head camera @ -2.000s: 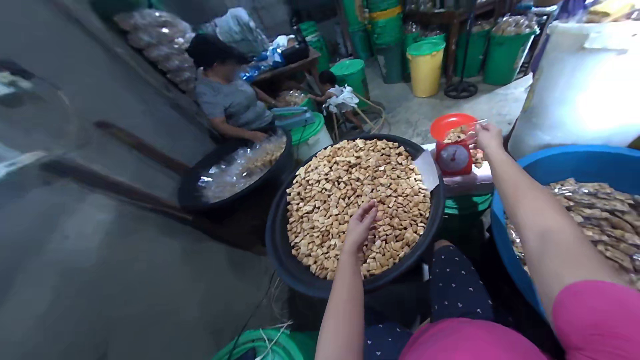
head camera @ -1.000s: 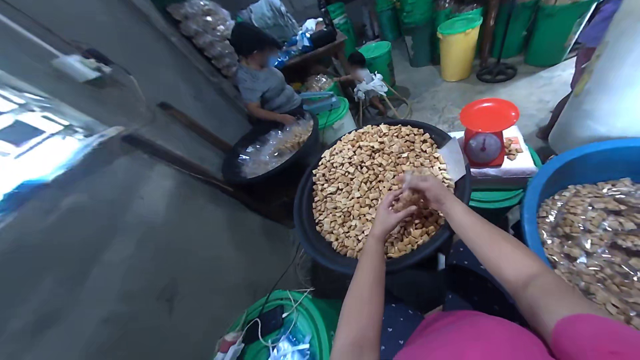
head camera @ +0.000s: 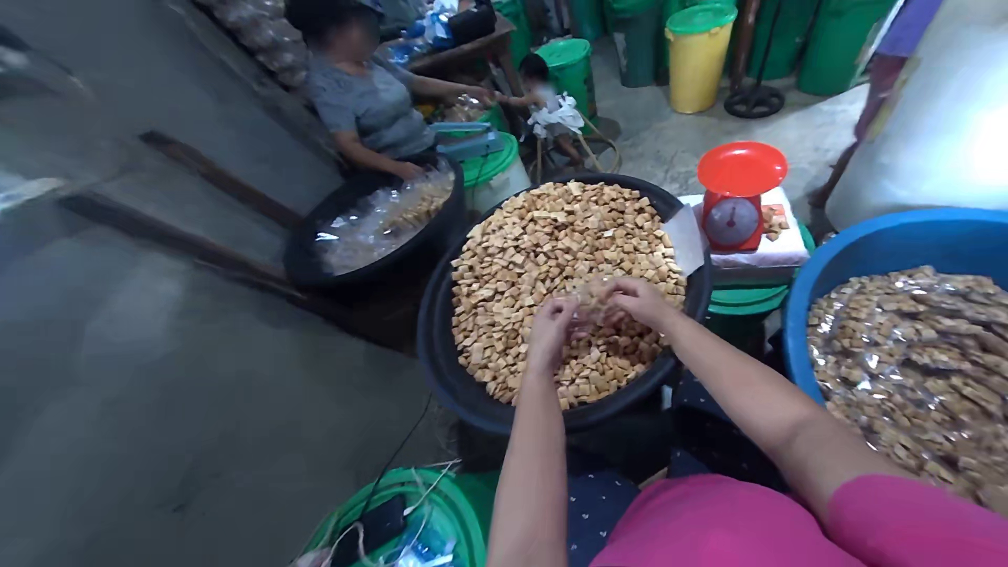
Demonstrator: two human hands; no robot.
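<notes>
A large black tub (head camera: 429, 346) in front of me is heaped with small square, light-brown snack pieces (head camera: 520, 260). Over the heap, my left hand (head camera: 554, 327) and my right hand (head camera: 636, 303) face each other, with a clear plastic bag (head camera: 591, 303) pinched between them. Whether pieces are inside the bag is hard to tell. A white card or sheet (head camera: 685, 240) leans at the tub's right inner edge. Beyond it stands a red dial scale (head camera: 732, 222) with a round red pan (head camera: 743, 168); a few pieces lie beside its base.
A blue tub (head camera: 799, 315) of filled clear bags (head camera: 906, 354) stands at right. At upper left a person (head camera: 366, 102) reaches into a black tub (head camera: 295, 252) of plastic bags; a small child (head camera: 547, 98) is beyond. A green lid (head camera: 465, 504) holding cords lies at lower left.
My right hand has come from the scale's pan to the heap, beside my left hand. The pan held pieces two seconds ago and now looks empty. The co-worker's one arm now extends toward the child.
</notes>
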